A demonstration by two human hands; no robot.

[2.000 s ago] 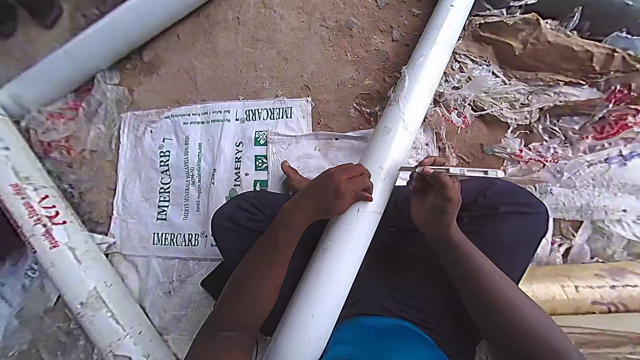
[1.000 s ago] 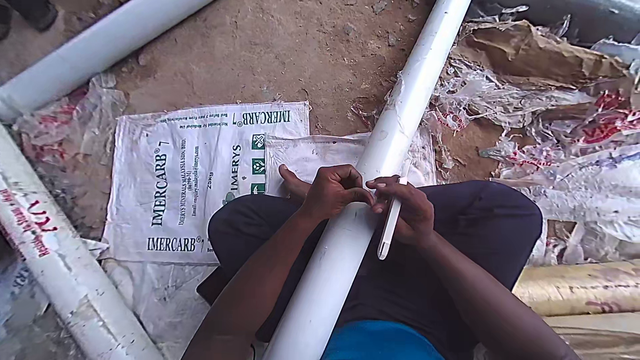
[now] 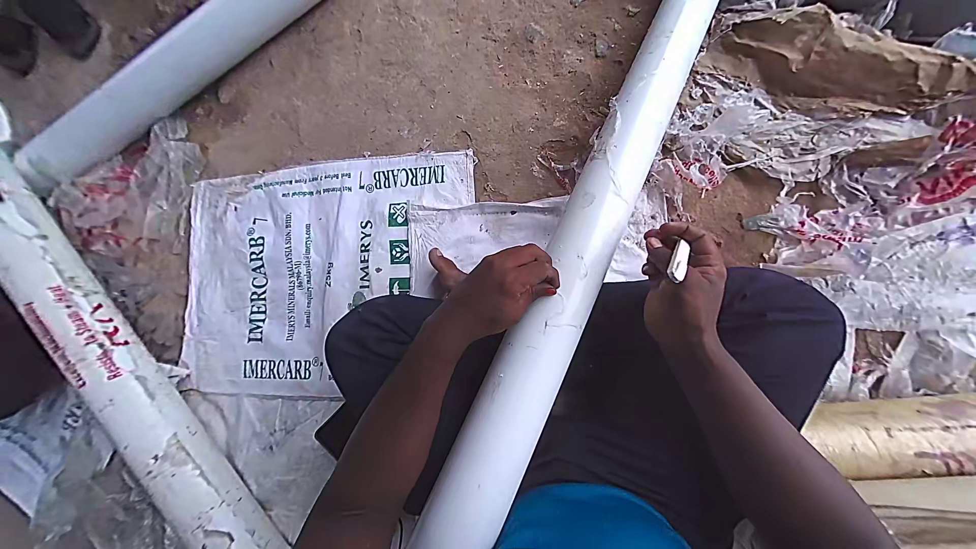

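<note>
A long white plastic pipe [image 3: 549,335] lies slantwise across my lap, its far end running out at the top of the view. My left hand [image 3: 512,288] rests at the pipe's left side with fingers curled and fingertips touching its surface; a small red spot shows at one fingertip, and whether it pinches anything is unclear. To the right of the pipe, apart from it, my right hand [image 3: 686,286] grips a slim white-and-metal tool [image 3: 678,261], possibly a knife, whose blade I cannot make out.
Printed white woven sacks [image 3: 328,183] lie on the dirt ground beyond my legs. Two more white pipes [image 3: 122,358] meet at the left. Torn plastic film [image 3: 823,229], brown paper [image 3: 846,57] and a yellowish wrapped roll [image 3: 900,435] are at the right. Someone's feet show at top left.
My right hand was at the pipe beside my left hand one second ago; it has moved off to the right with the tool. My left hand remains at the pipe.
</note>
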